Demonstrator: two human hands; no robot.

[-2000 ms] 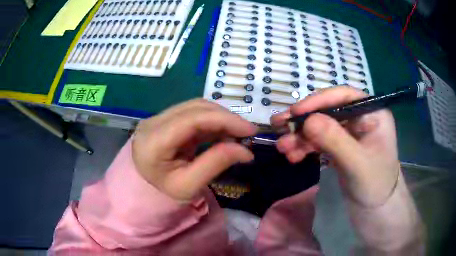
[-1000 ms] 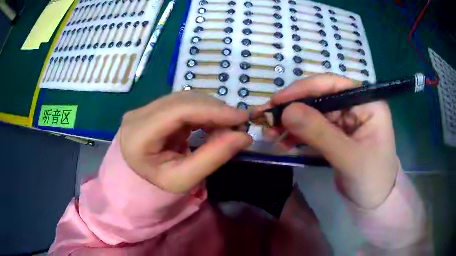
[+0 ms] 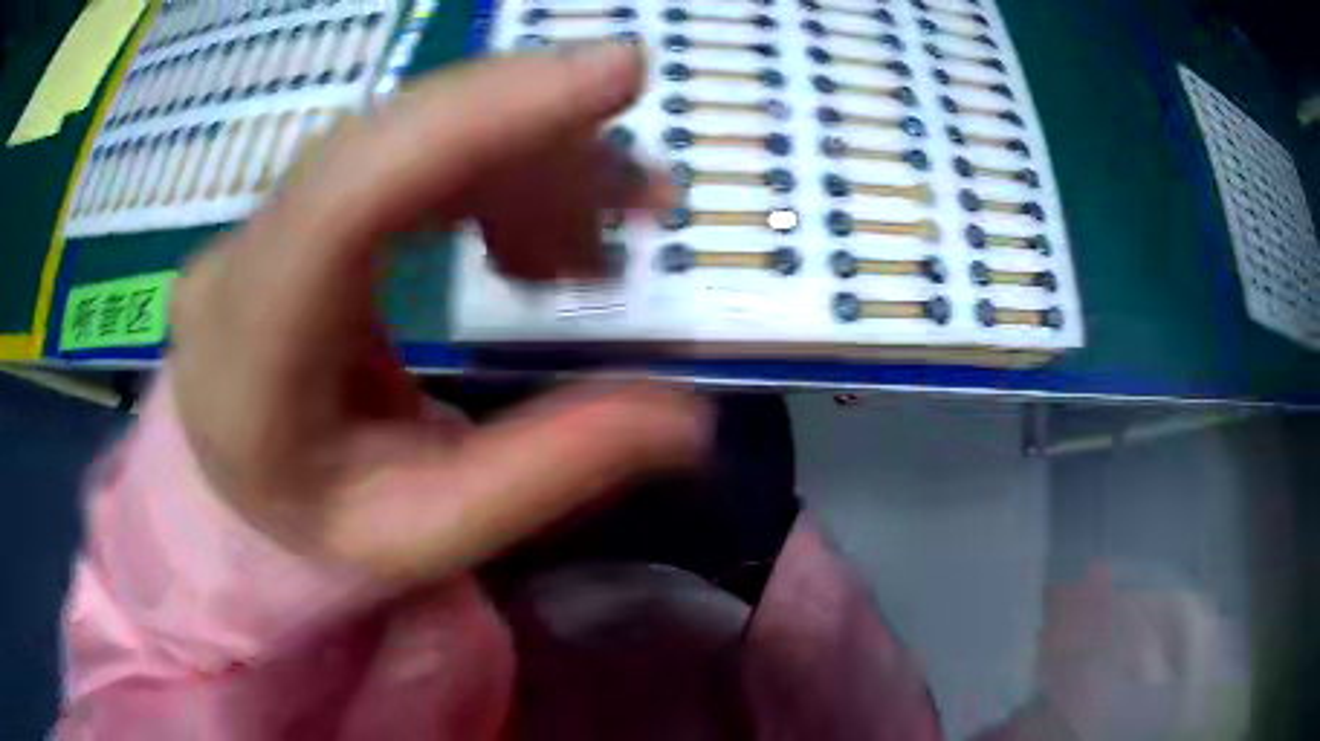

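Observation:
My left hand [image 3: 348,333] is large and motion-blurred over the left near corner of the foam tray [image 3: 753,311]. Its thumb and index finger are wide apart with nothing seen between them; the other fingers are curled and blurred. The white tray holds columns of tan slots with dark discs at their ends, and one disc [image 3: 782,220] looks bright white. A few slots lack the right-hand disc. My right hand [image 3: 1136,651] is faint and blurred at the lower right, low beside the bench; its fingers and any held thing cannot be made out.
A second foam tray [image 3: 217,130] lies at the upper left, with a patterned pen [image 3: 405,44] beside it. A green sign [image 3: 119,311] and yellow paper [image 3: 80,65] are at the left. A perforated white board [image 3: 1259,203] lies at the far right. The bench's front edge runs across the middle.
My hands have moved apart. My left hand has opened and moved left; my right hand has dropped to the lower right, and the black pen is no longer visible. The view has shifted right.

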